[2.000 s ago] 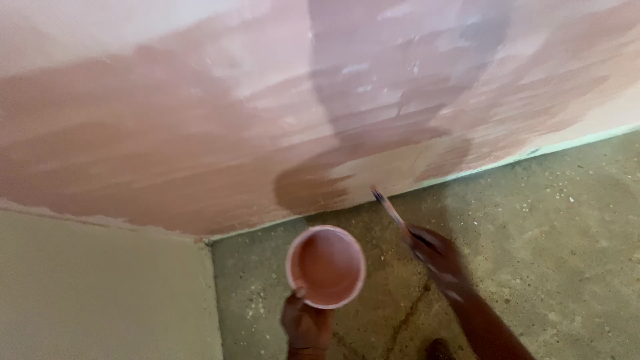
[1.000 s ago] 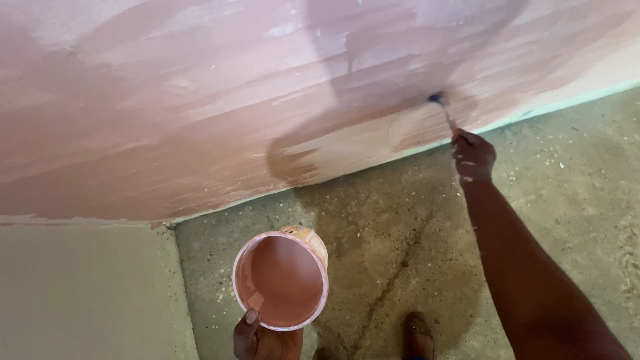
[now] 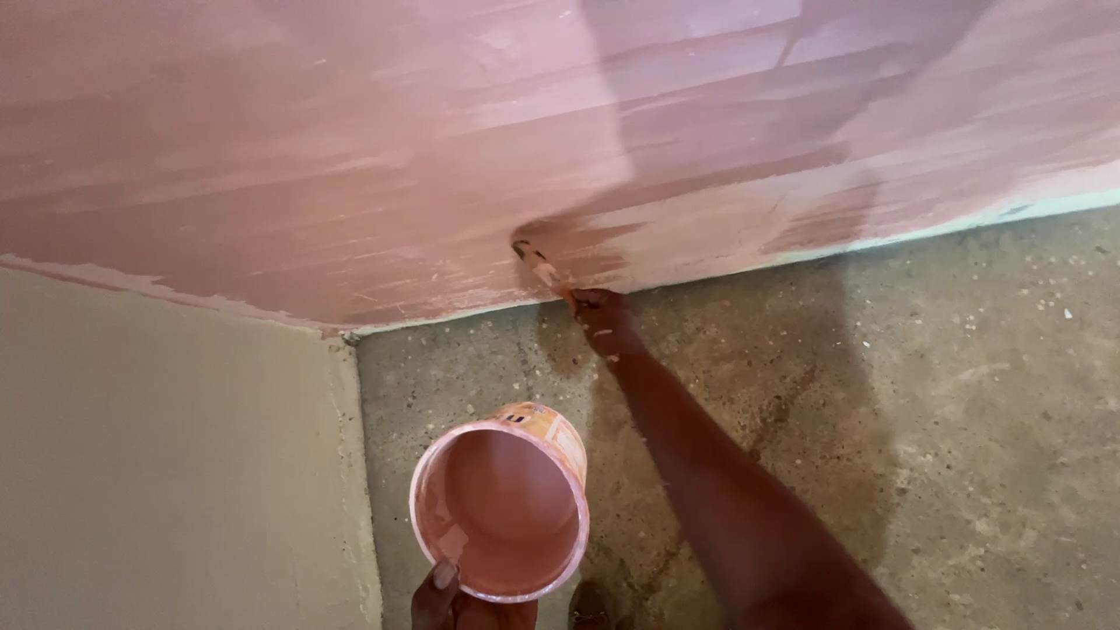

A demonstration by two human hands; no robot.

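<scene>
My right hand (image 3: 605,322) grips the handle of a paintbrush (image 3: 544,269), whose dark bristles touch the lower part of the wall (image 3: 394,210). The wall carries streaky pink paint, with a paler patch to the right of the brush. Splashes of pink mark the back of that hand. Below, my left hand (image 3: 451,599) holds a plastic paint bucket (image 3: 573,446) by its near rim, thumb over the edge. Pink paint (image 3: 512,499) lies inside the bucket, and its outside bears a printed label.
A plain beige wall (image 3: 175,455) meets the pink one at a corner on the left. Underneath is a speckled concrete floor (image 3: 980,394), with a pale strip (image 3: 989,217) along the wall's foot. Part of a shoe (image 3: 591,604) shows at the bottom edge. Shadows fall across wall and floor.
My right hand has moved the brush left along the bottom of the wall, toward the corner. The bucket stays in my left hand.
</scene>
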